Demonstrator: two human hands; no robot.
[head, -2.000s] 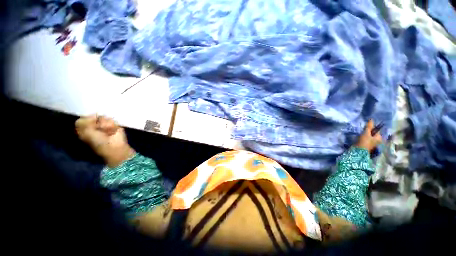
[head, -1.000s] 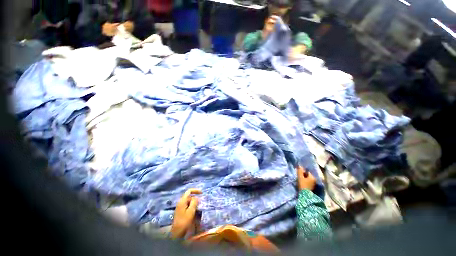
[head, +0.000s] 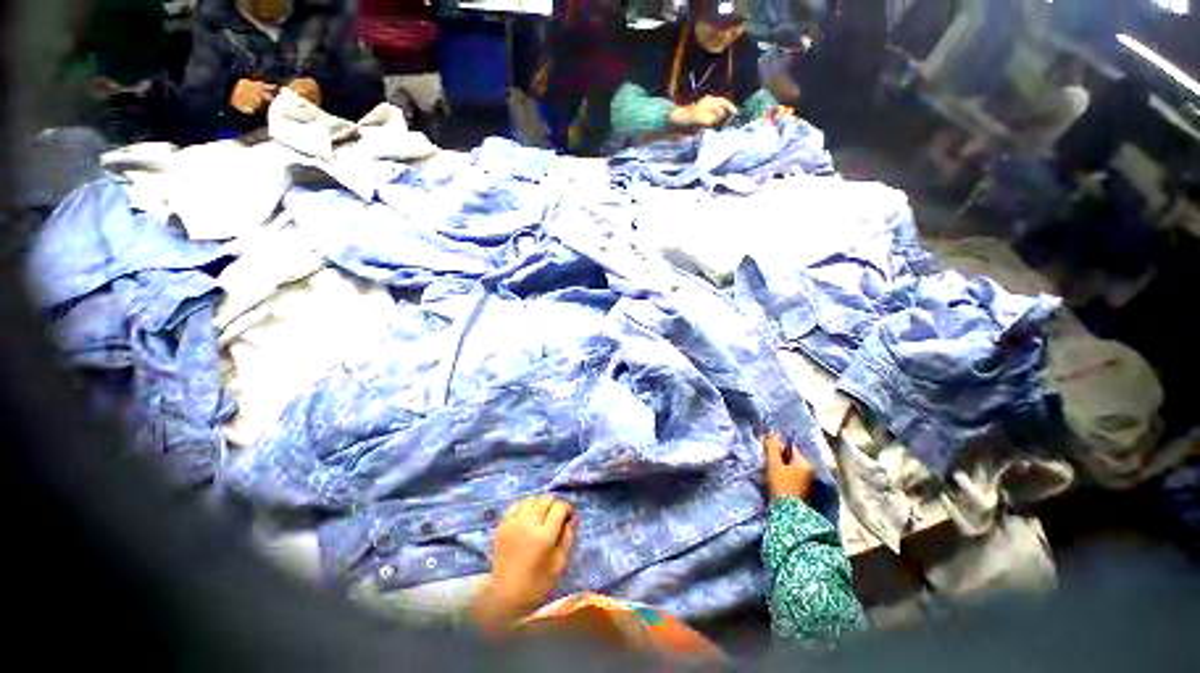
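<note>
A blue patterned denim jacket (head: 500, 408) lies spread in front of me, its buttoned strip (head: 428, 542) near the table's front edge. My left hand (head: 530, 546) rests on the strip with its fingers curled down; whether it pinches the cloth cannot be told. My right hand (head: 788, 469) is at the jacket's right side, in a green patterned sleeve cover. A small dark thing shows at its fingers, likely thread snips, mostly hidden.
Crumpled blue jackets lie at the left (head: 132, 296) and right (head: 954, 355). Off-white cloth (head: 316, 322) lies among them and hangs at the right (head: 980, 493). Across the table, a person in green sleeve covers (head: 711, 99) handles blue cloth; another person (head: 270, 79) stands at the back left.
My left hand has moved from off the table onto the jacket's strip. The view has tilted up to the far side. The person across has lowered the blue cloth.
</note>
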